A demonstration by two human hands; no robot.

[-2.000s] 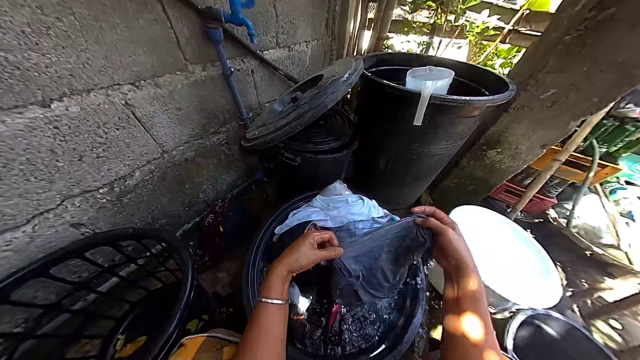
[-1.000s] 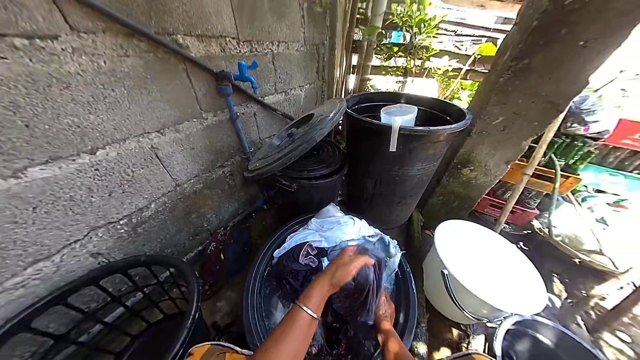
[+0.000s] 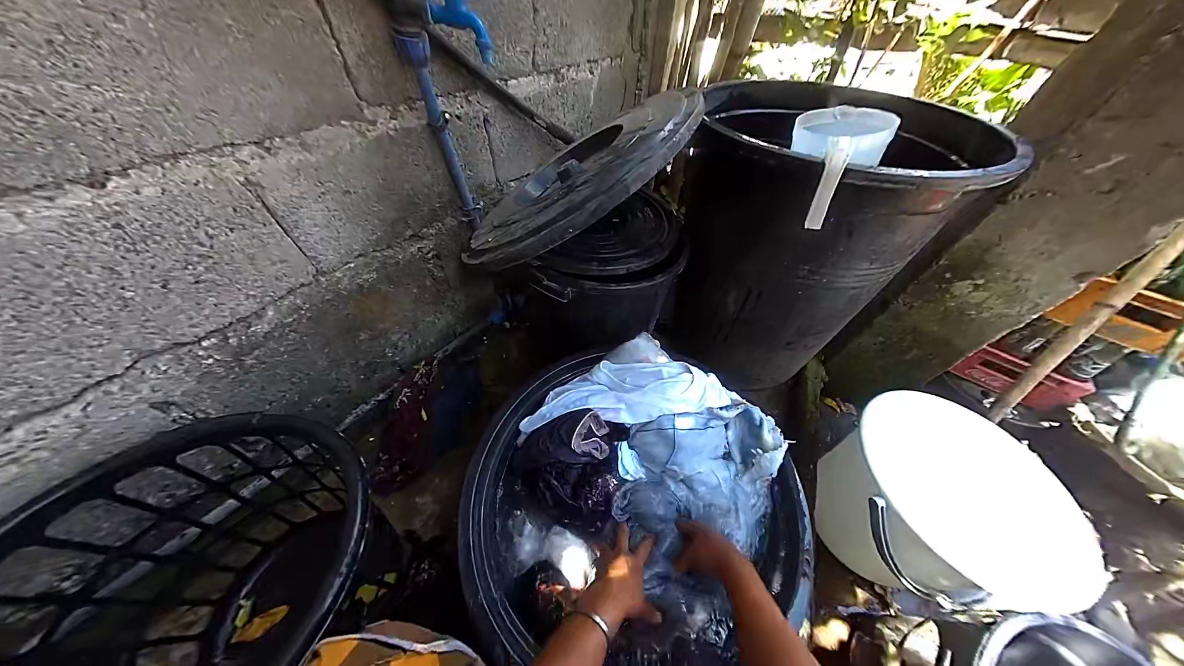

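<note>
A round black tub [image 3: 481, 518] holds water and wet clothes. My left hand [image 3: 622, 575], with a metal bangle at its wrist, is over the water with its fingers spread, beside the grey-blue cloth. My right hand [image 3: 708, 550] lies against the lower part of the wet grey-blue cloth [image 3: 698, 453]; its fingertips are partly hidden, and a grip cannot be made out. A light blue cloth [image 3: 638, 390] is heaped at the tub's far side. A dark garment [image 3: 564, 462] lies to the left in the tub.
A black plastic basket [image 3: 347, 499] stands left, a white bucket [image 3: 846, 499] right. Behind the tub are a large black barrel [image 3: 777, 277] with a clear dipper [image 3: 846, 139] and a lidded black bucket [image 3: 601, 296]. A block wall [image 3: 166, 240] with a blue faucet [image 3: 462, 23] runs along the left.
Two seconds ago both hands held up a dark grey cloth above the tub. Now they are low over the water, and the grey-blue cloth lies spread in the tub.
</note>
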